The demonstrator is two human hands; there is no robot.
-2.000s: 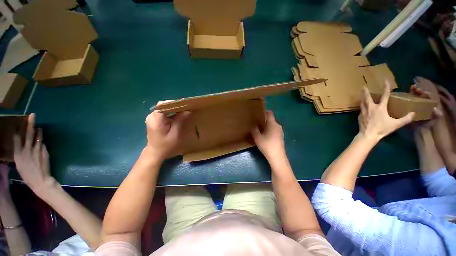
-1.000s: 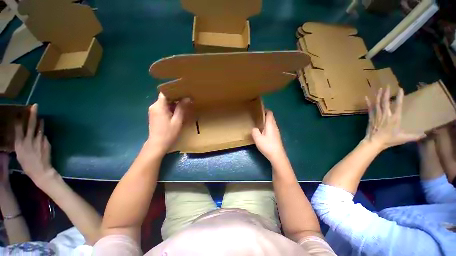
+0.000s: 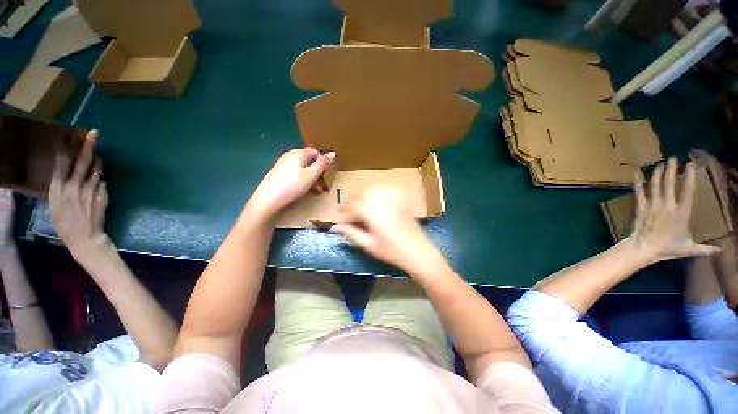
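The mailer box being formed (image 3: 388, 182) lies on the dark-green table in front of me. Its lid panel (image 3: 388, 109) stands up behind, with rounded tuck flap ends at the top. The right side wall (image 3: 434, 184) is upright. The left side panel (image 3: 295, 214) lies flat beside a short dark slot. My left hand (image 3: 291, 182) is at the tray's back left corner, fingers pinched on a small corner flap. My right hand (image 3: 376, 222) is blurred over the front edge and left part of the base; whether it grips the front panel is hidden.
Finished open boxes stand at the back left (image 3: 146, 69) and behind the lid (image 3: 387, 34). A stack of blanks (image 3: 566, 121) lies to the right. Neighbours' hands hold cardboard at far left (image 3: 79, 194) and far right (image 3: 668, 210). Pale legs (image 3: 672, 57) are at upper right.
The lid has swung up and back from its forward tilt. My right hand has left the right side wall and moved left to the front edge. The view has shifted slightly.
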